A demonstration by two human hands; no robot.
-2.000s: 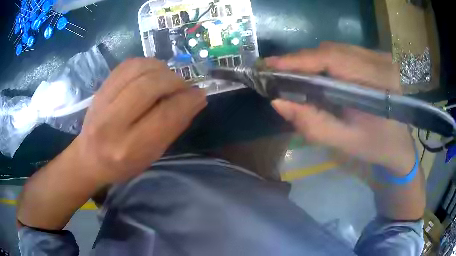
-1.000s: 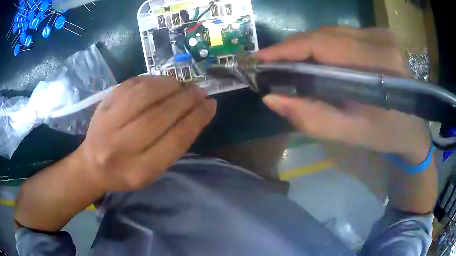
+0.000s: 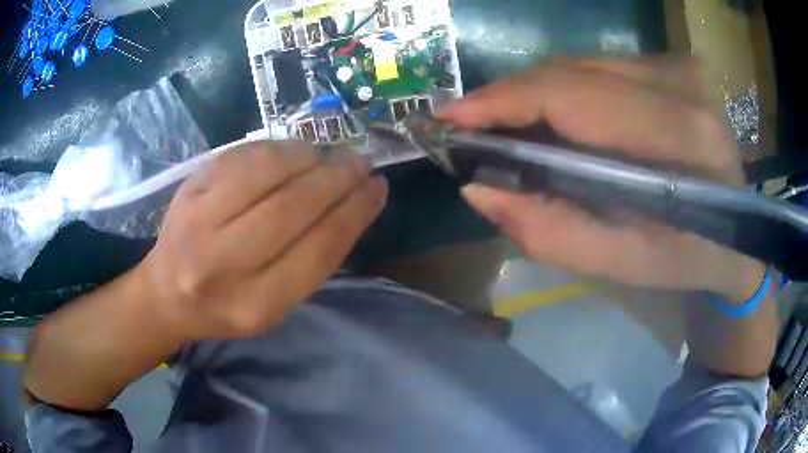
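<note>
The white socket housing (image 3: 262,78) lies open on the dark bench, with a green circuit board (image 3: 409,74) inside. A blue disc component (image 3: 326,102) sits near its lower contacts. My right hand (image 3: 594,168) holds the dark soldering iron (image 3: 567,181) like a pen; its metal tip is over the housing's lower edge. My left hand (image 3: 266,234) is at the housing's lower left edge with thumb and fingers closed together. Whatever is between those fingertips is hidden.
A pile of blue discs with wire legs (image 3: 55,40) lies at the upper left. A clear plastic bag (image 3: 115,168) surrounds the white cord (image 3: 182,170) at left. A cardboard tray (image 3: 709,44) with silvery bits is at the right. The bench mat (image 3: 540,34) is dark green.
The housing has shifted slightly. My left hand has moved down and a little right since the oldest frame. The iron's rear part has swung lower since one second ago, still in my right hand.
</note>
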